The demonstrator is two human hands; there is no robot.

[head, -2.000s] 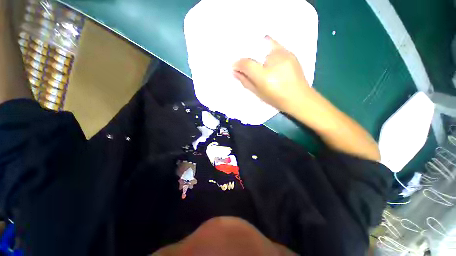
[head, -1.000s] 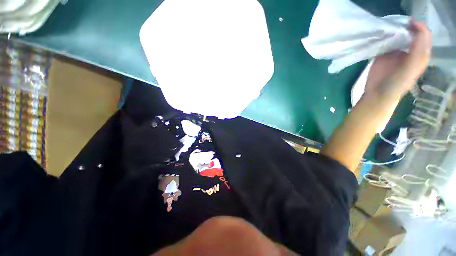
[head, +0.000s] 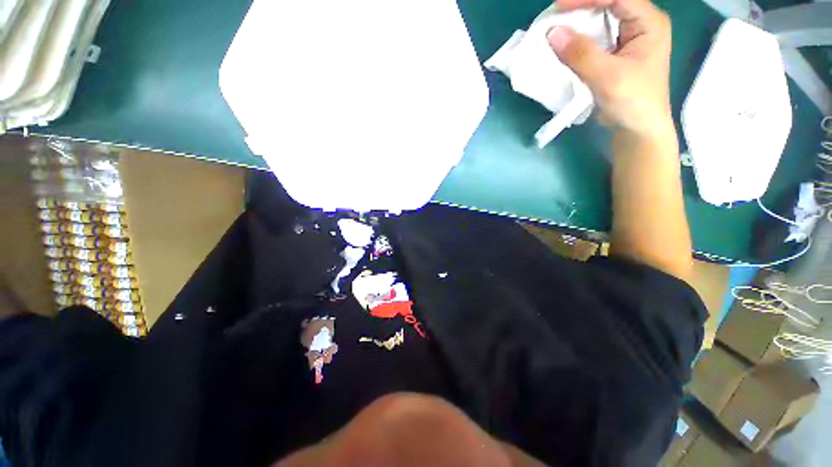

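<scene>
A white hexagonal housing (head: 356, 100), overexposed, lies on the green bench in front of me, its near edge by my shirt and its far edge cut off by the picture's top. My right hand (head: 620, 68) is at the upper right, to the right of the housing and apart from it. It holds a crumpled white wiping cloth (head: 547, 77) that hangs over the bench. My left hand is not in view; only part of that arm and sleeve shows at the left edge.
Stacked white housings (head: 41, 59) stand at the upper left. A cabled white hexagonal unit (head: 737, 114) lies at the right, with cable loops (head: 794, 310) beyond it. Below the bench are rows of small gold parts (head: 91, 260), an open carton (head: 187, 219) and closed cartons (head: 766, 401).
My right hand first pointed over the housing, then held the cloth at the upper right. It has since moved left with the cloth, now more bunched. The camera view has shifted.
</scene>
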